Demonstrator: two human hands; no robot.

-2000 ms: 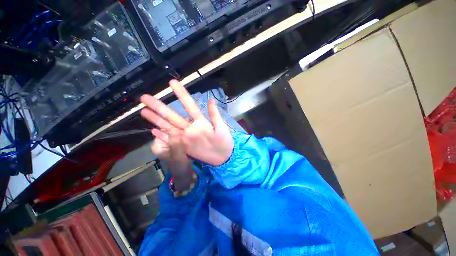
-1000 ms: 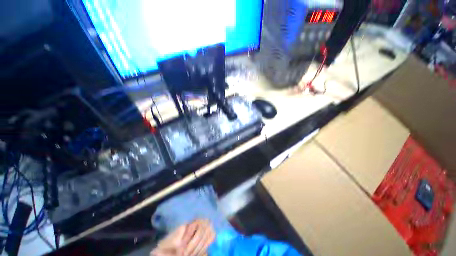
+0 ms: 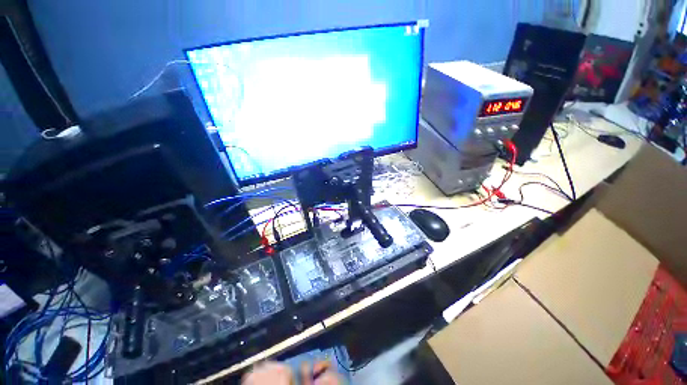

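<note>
Two black test fixtures with clear covers stand end to end along the bench edge: the left test fixture (image 3: 218, 308) and the right test fixture (image 3: 354, 256). Boards show under both covers. A black clamp handle (image 3: 374, 228) lies over the right fixture, and another clamp handle (image 3: 133, 323) stands at the left one. My left hand (image 3: 268, 374) and my right hand (image 3: 320, 373) are close together at the bottom edge, below the fixtures, blurred and cut off. Whether they hold anything cannot be told.
A lit monitor (image 3: 316, 105) stands behind the right fixture. A power supply (image 3: 474, 113) with red digits and red and black leads is right of it. A mouse (image 3: 429, 225) lies beside the fixture. An open carton (image 3: 527, 331) with red packing is at lower right. Blue cables (image 3: 45, 323) bunch at left.
The view has swung up from my spread hands and lap to the bench, monitor and power supply. My hands have dropped to the bottom edge of the picture.
</note>
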